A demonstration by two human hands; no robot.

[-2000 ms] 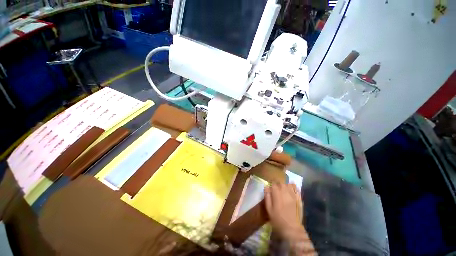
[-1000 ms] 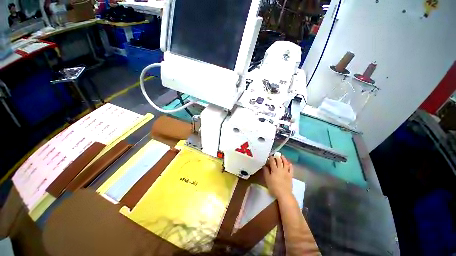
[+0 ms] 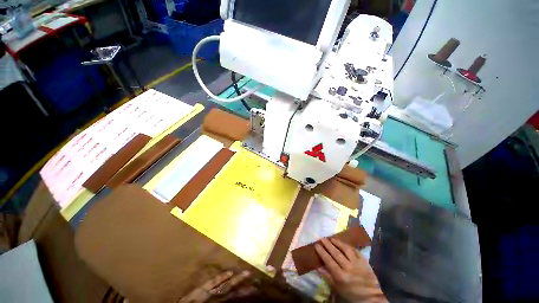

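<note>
My right hand (image 3: 348, 269) holds a red-brown strip (image 3: 310, 255) over the right end of the yellow template (image 3: 236, 198), fingers on top of the strip. My left hand (image 3: 216, 287) is low at the bottom edge, blurred and partly cut off, over the brown panel; whether it grips anything does not show. The brown panel (image 3: 133, 237) spreads at the front left and runs under the template. The template lies under the white sewing head (image 3: 319, 145). Another brown strip (image 3: 204, 177) shows in its left slot.
Two spare brown strips (image 3: 121, 160) lie on a pink-white printed sheet (image 3: 118, 136) at left. A control screen (image 3: 283, 18) stands above the machine. A turquoise bed cover (image 3: 414, 160) is behind the head. Thread cones (image 3: 444, 52) stand by the wall. A pale board (image 3: 26, 275) is at lower left.
My right hand has come back from beside the sewing head towards me and now holds a strip. My left hand has appeared at the bottom. The view has shifted.
</note>
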